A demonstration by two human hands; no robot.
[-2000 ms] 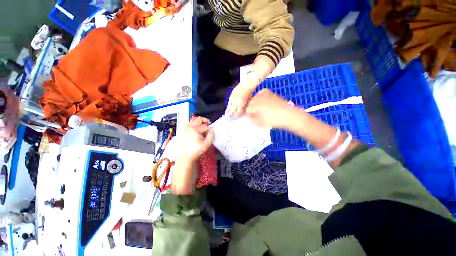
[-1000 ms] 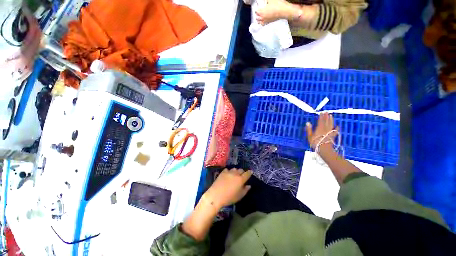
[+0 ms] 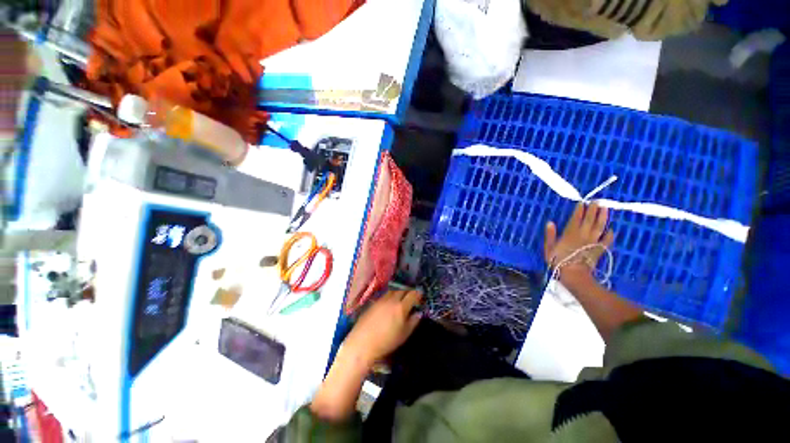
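A blue plastic crate lies upside down or flat beside the seat, with a white strip stretched across it and a short end sticking up. My right hand lies palm down on the crate, fingers spread, fingertips touching or just beside the strip. My left hand is low by the table's front edge, next to red patterned fabric. Its fingers are bent and partly blurred, and I cannot see anything in it.
On the white table are a sewing machine head, a phone, and scissors. Orange fabric is heaped behind. Loose threads lie between table and crate. Another person's sleeve and a white bundle are at the top.
The white piece both my hands held with another person's hand has left them. My right hand moved onto the crate, my left to the table edge. The other person's hand is out of view.
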